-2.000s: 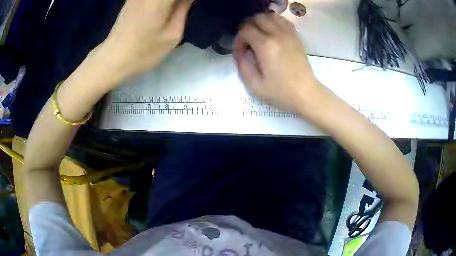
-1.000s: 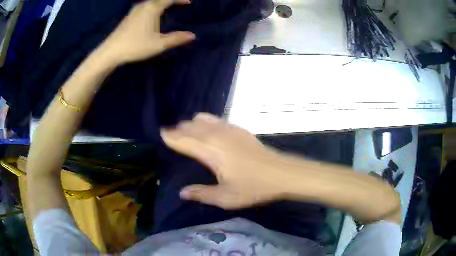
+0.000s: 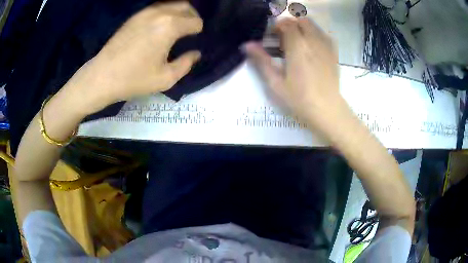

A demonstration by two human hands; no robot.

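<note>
A dark navy cloth (image 3: 220,61) covers the left and upper middle of the white table, its curved lower edge lying above the printed scale. My left hand (image 3: 149,51) lies on the cloth, fingers bent, with thumb and fingertips apart; whether it pinches the cloth is not clear. My right hand (image 3: 303,61) is blurred at the cloth's right edge, thumb and fingers apart, close to the metal plate area. The needle area is not visible.
A black thread bundle (image 3: 382,43) hangs right of my right hand. Round discs (image 3: 297,9) lie at the top. A printed scale (image 3: 179,115) runs along the table front. Black-handled scissors (image 3: 362,226) lie on the lower right shelf, beside a yellow-green item (image 3: 354,252).
My right hand has moved up from over the lap to the cloth's right edge. The cloth has been drawn up off the table's front, baring the scale. My left hand has shifted slightly.
</note>
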